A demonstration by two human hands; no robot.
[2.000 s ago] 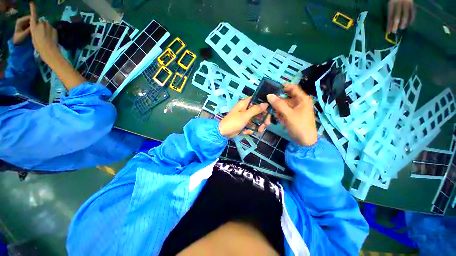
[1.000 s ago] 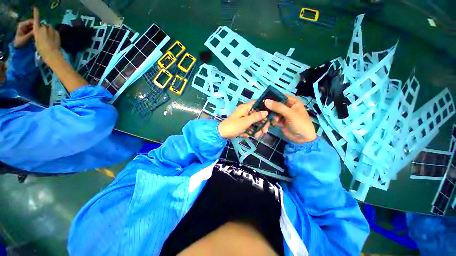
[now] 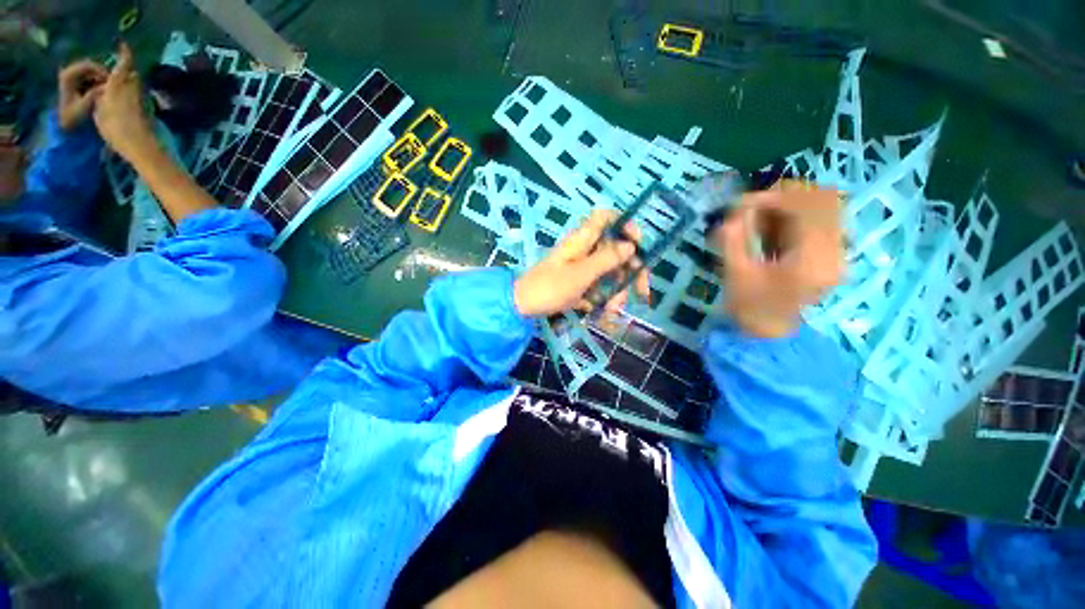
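My left hand (image 3: 579,268) holds a dark rectangular frame (image 3: 652,220) tilted above the pale blue liners. A window in the frame shows the light strips behind it. My right hand (image 3: 785,256) is to the right of the frame, apart from it and blurred. A blurred dark, glossy piece (image 3: 714,196) shows by its fingertips; whether the fingers grip it is unclear. A sheet of black die-cuts (image 3: 637,363) lies at the table edge below my left hand.
Empty pale blue liners (image 3: 904,297) are heaped to the right. Several yellow-edged frames (image 3: 430,208) lie left, beside dark frames (image 3: 369,246). Another yellow-edged frame (image 3: 679,39) lies at the far side. A person's hands (image 3: 117,107) and blue sleeves are at the left.
My right hand has moved right, away from the frame, which now shows an open window. The far yellow-edged frame has shifted left. The neighbour's hands have moved slightly.
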